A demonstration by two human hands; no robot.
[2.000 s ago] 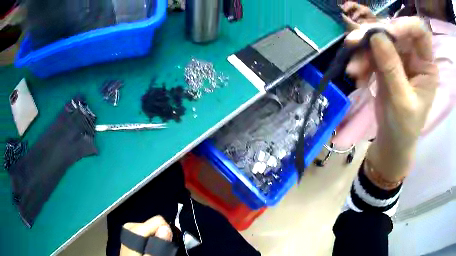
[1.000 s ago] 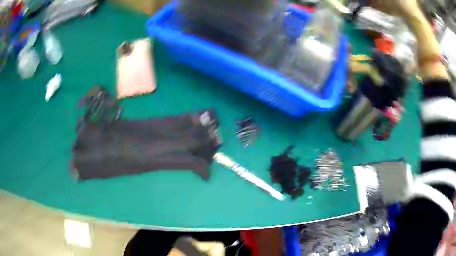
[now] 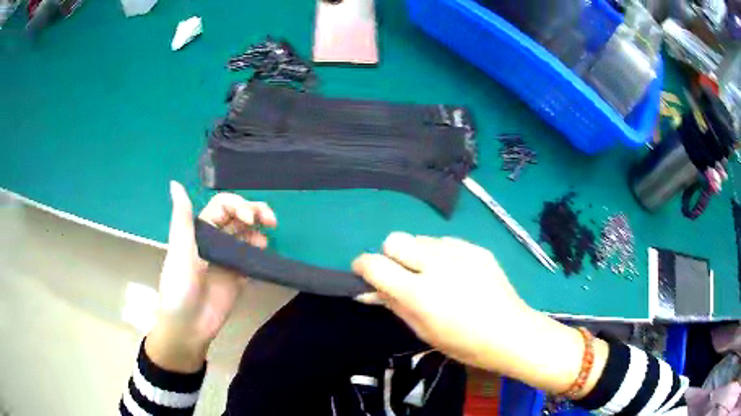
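Observation:
A dark strap (image 3: 280, 268) stretches between my two hands above my lap, in front of the bench edge. My right hand (image 3: 443, 296) pinches its right end between thumb and fingers. My left hand (image 3: 203, 272) has the left end against its palm, with its fingers raised and partly spread. A stack of dark straps (image 3: 325, 146) lies on the green bench (image 3: 106, 122) beyond my hands. White tweezers (image 3: 512, 226) lie to the right of the stack.
A pile of black bits (image 3: 566, 233) and a pile of silver bits (image 3: 617, 246) lie at right, near a flat tray (image 3: 686, 284). A blue basket (image 3: 540, 77), steel thermos (image 3: 662, 175), pink phone (image 3: 346, 32) and dark connectors (image 3: 272, 63) are farther back. A blue bin (image 3: 520, 398) is below.
My view has turned left towards the strap stack. My right hand has come back from the far right to my lap. The strap is now held between both hands.

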